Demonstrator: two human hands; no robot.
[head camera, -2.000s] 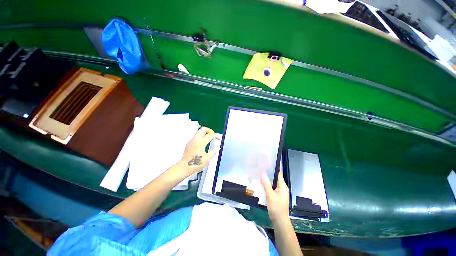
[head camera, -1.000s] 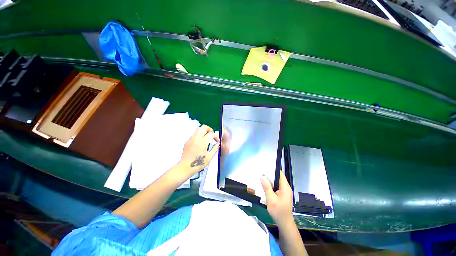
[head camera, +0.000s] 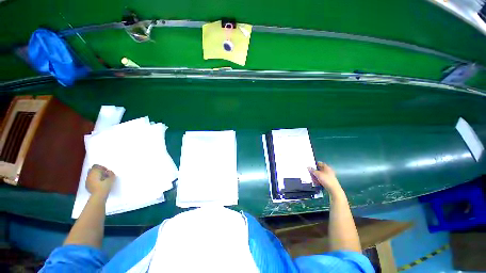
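Observation:
The top display panel (head camera: 294, 154), pale with a dark strip at its lower edge, lies on a small dark-edged stack right of centre. My right hand (head camera: 327, 178) is at its right edge, with thumb and fingertips on it; the panel's underside is hidden. My left hand (head camera: 99, 180) rests with curled fingers on the loose pile of white sheets (head camera: 136, 160) at the left; whether it grips a sheet cannot be told. A neater pile of white sheets (head camera: 208, 168) lies between the hands, untouched.
A brown stack of wooden frames (head camera: 58, 144) stands at far left. A long white strip (head camera: 110, 116) lies partly under the loose sheets. Behind are a metal rail, a blue bag (head camera: 53, 56) and a yellow card (head camera: 226, 43). A white piece (head camera: 469, 139) lies far right.
The panel held over the middle white pile is gone from there, and a panel lies on the right stack. My hands have moved apart, the left onto the loose sheets. The view has shifted right.

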